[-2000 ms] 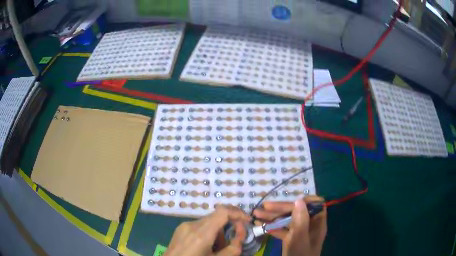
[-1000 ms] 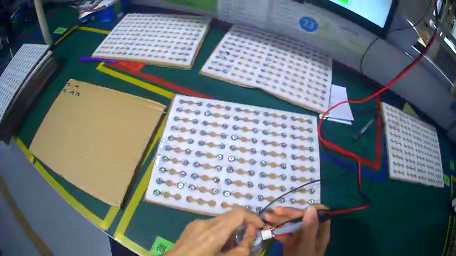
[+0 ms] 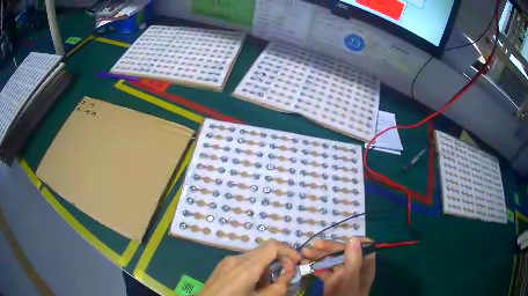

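My right hand point(image 3: 347, 269) holds the grey test probe point(image 3: 327, 263), its white tip pointing left at the round silver test fixture point(image 3: 294, 282). My left hand point(image 3: 249, 272) has its fingers on the fixture at the bottom edge of the view; whether a small component is between the fingertips cannot be told. The component tray point(image 3: 272, 185) lies just beyond both hands, with silver round components in rows of brown dumbbell-shaped cutouts. A few cutouts in its nearest row show no component. A red test lead point(image 3: 399, 188) runs to the probe, and a thin black lead point(image 3: 330, 224) runs to the fixture.
A brown cardboard sheet point(image 3: 113, 167) with small parts at one corner lies left. More trays stand behind point(image 3: 179, 55), point(image 3: 315, 87) and at right point(image 3: 470, 179). A tray stack point(image 3: 29, 101) is far left. White slips point(image 3: 387, 133), a pen-like tool point(image 3: 417, 157) and a monitor point(image 3: 405, 17) are behind.
The view has shifted, bringing the monitor into sight; its visible block has gone from green to red. Both hands stay at the fixture, with the probe still held in my right hand.
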